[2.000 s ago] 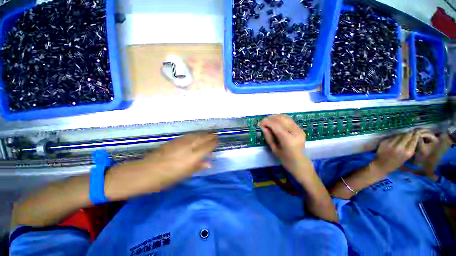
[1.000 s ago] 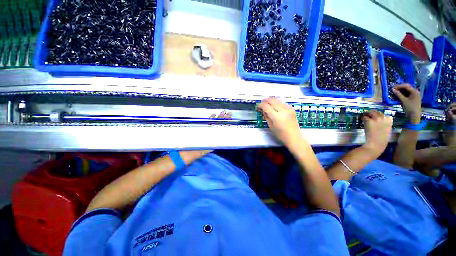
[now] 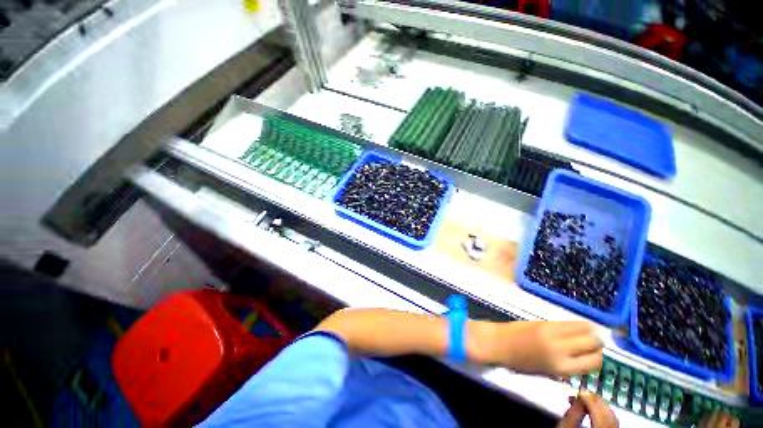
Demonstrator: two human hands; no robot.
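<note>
The green PCB panel [image 3: 640, 391] lies in the conveyor rail at the lower right. My left hand [image 3: 556, 347], with a blue wrist band, is over the panel's left end, fingers curled together. My right hand [image 3: 590, 411] is below it at the bottom edge, mostly cut off. Whether either hand holds a part cannot be seen. Blue bins of small dark components stand behind the rail: one at left [image 3: 393, 199], a partly filled one [image 3: 577, 259] and another at right [image 3: 682, 318].
A small white ring [image 3: 473, 246] lies on a tan patch [image 3: 494, 255]. Green boards [image 3: 301, 159] lie left of the bins; upright board stacks [image 3: 468, 129] and an empty blue tray [image 3: 621, 135] are behind. A red stool [image 3: 180, 359] stands lower left. Another person's hand [image 3: 719, 420] is at lower right.
The view has swung left and shows more of the rear surface. My left hand, earlier beside the rail's bare stretch, is now at the panel's left end close to my right hand.
</note>
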